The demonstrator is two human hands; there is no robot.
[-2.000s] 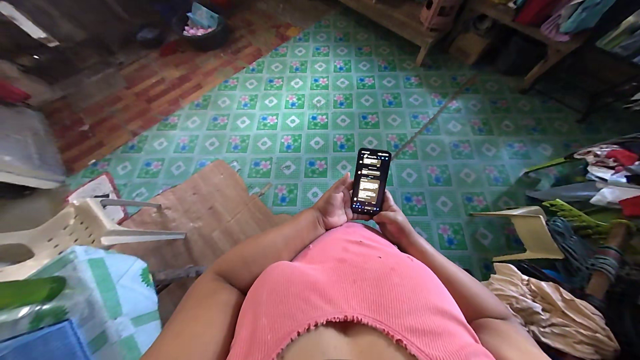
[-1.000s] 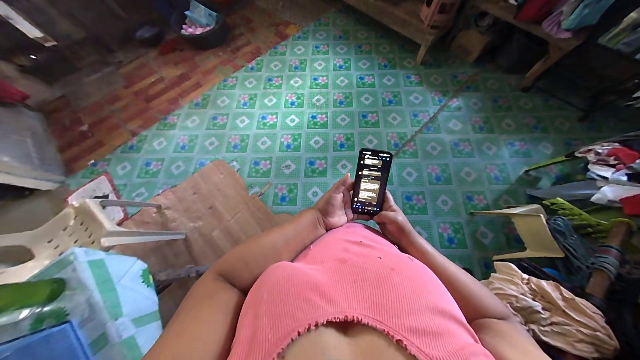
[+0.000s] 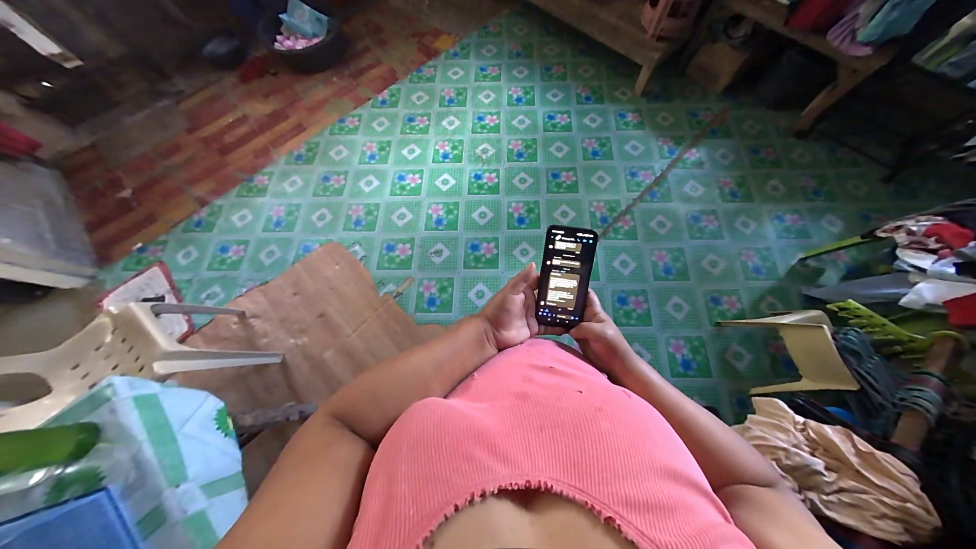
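Note:
A black smartphone (image 3: 566, 278) with a lit screen stands upright between my hands, just above the lap of my pink ribbed top (image 3: 549, 427). My left hand (image 3: 512, 311) holds the phone's left edge, its thumb along the side. On the lower right edge and corner, my right hand (image 3: 601, 332) grips it too. The screen shows blocks of text on a dark background. Fingers behind the phone are hidden.
Green patterned floor covering (image 3: 484, 183) lies ahead. Flattened cardboard (image 3: 305, 328) and a beige plastic chair (image 3: 114, 347) are at left. Crumpled tan cloth (image 3: 839, 465) and a cream plastic piece (image 3: 816, 351) lie at right. A black basin (image 3: 305, 55) and a wooden bench (image 3: 602, 30) stand farther off.

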